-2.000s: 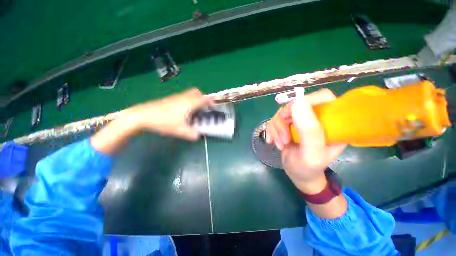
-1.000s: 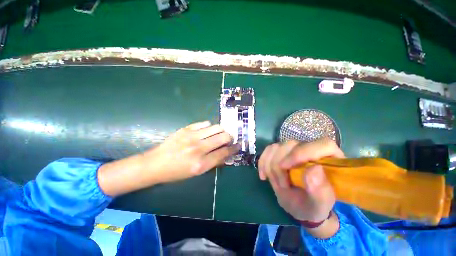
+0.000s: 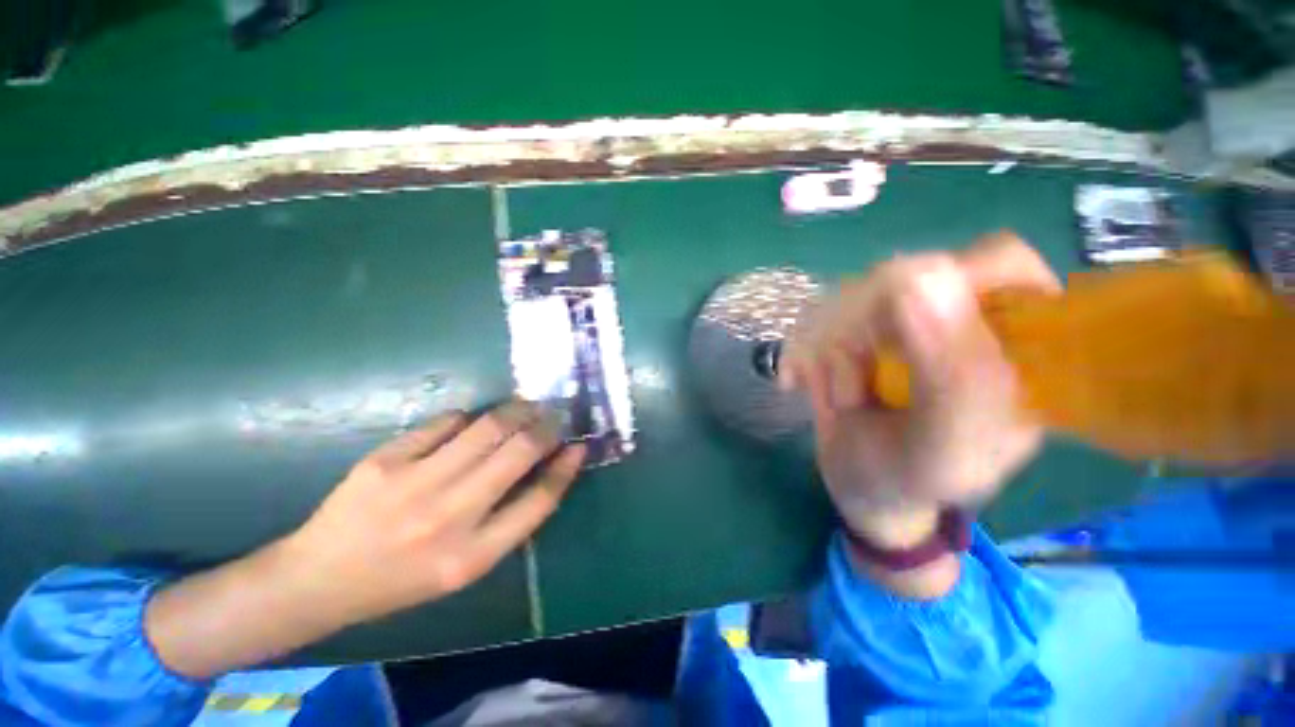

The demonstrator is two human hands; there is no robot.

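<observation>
The phone assembly (image 3: 563,341) lies upright on the green bench mat, with a dark board at its far end and a white-silver middle. My left hand (image 3: 440,497) rests flat with its fingertips on the near end of the phone. My right hand (image 3: 930,376) is closed around the orange electric screwdriver (image 3: 1157,355), which is blurred. The dark nose of the screwdriver is at the round screw tray (image 3: 739,372), right of the phone. Small screws are heaped at the tray's far side. My right fingers hide part of the tray.
A worn whitish ledge (image 3: 568,148) divides the bench from the green belt, where phone assemblies (image 3: 1040,40) lie. A small white counter (image 3: 834,188) sits by the ledge. A silver-white part (image 3: 1125,223) lies at the right.
My right hand has moved the screwdriver from beside the phone's near end to over the screw tray. My left hand stays at the phone. The camera view has shifted.
</observation>
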